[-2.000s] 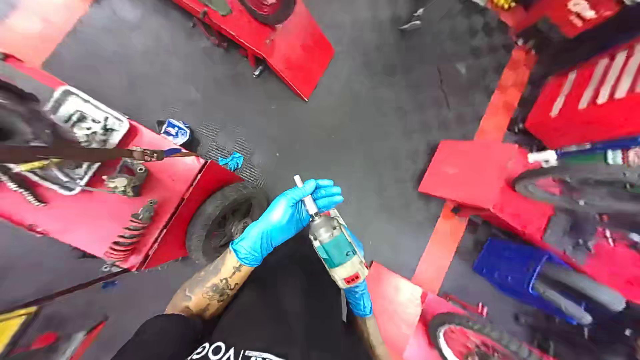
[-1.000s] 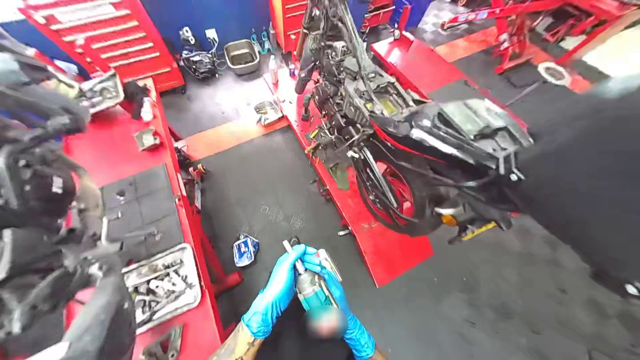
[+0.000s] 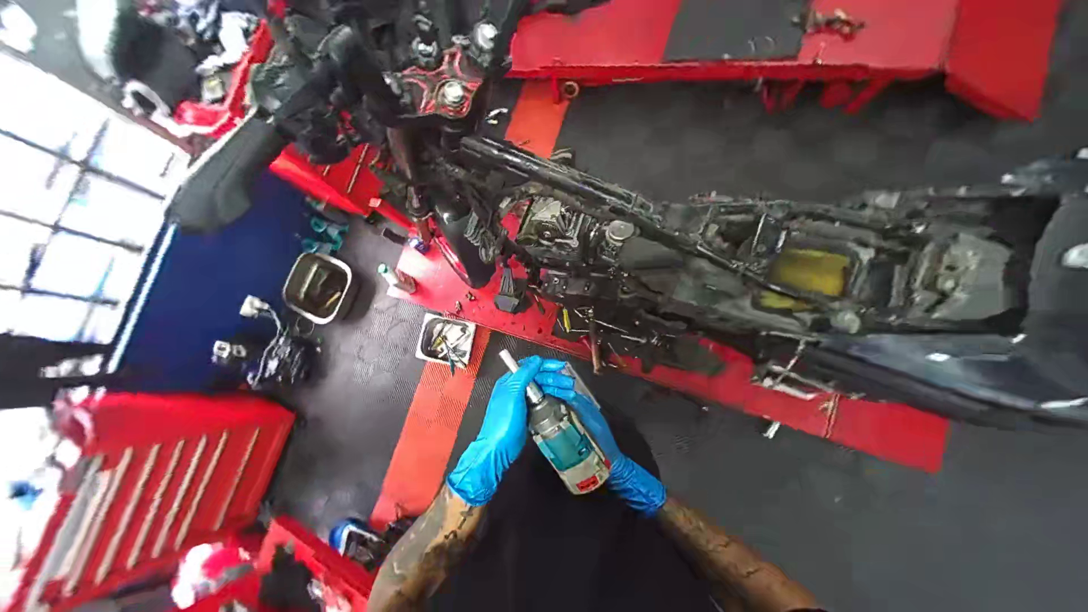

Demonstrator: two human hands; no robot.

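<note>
My left hand (image 3: 501, 425), in a blue glove, has its fingers around the shaft and socket at the front of a cordless impact driver (image 3: 565, 442). The driver has a teal and grey body, and a pale socket (image 3: 508, 360) points up and left from it. On the driver's right side, my right hand (image 3: 603, 442), also gloved in blue, holds the tool; its grip on the handle is partly hidden beneath the body. Beyond both hands stands a stripped motorcycle (image 3: 680, 255) with its frame bare, not touched by either hand.
The motorcycle is on a red lift platform (image 3: 884, 433). A tray of tools (image 3: 446, 340) and a square basin (image 3: 317, 289) lie on the left floor, near a red tool cabinet (image 3: 178, 467). Another red lift (image 3: 739, 72) runs across the back.
The view has swung strongly, and the stripped motorcycle is now right in front of me. Both hands still hold the driver close to my body.
</note>
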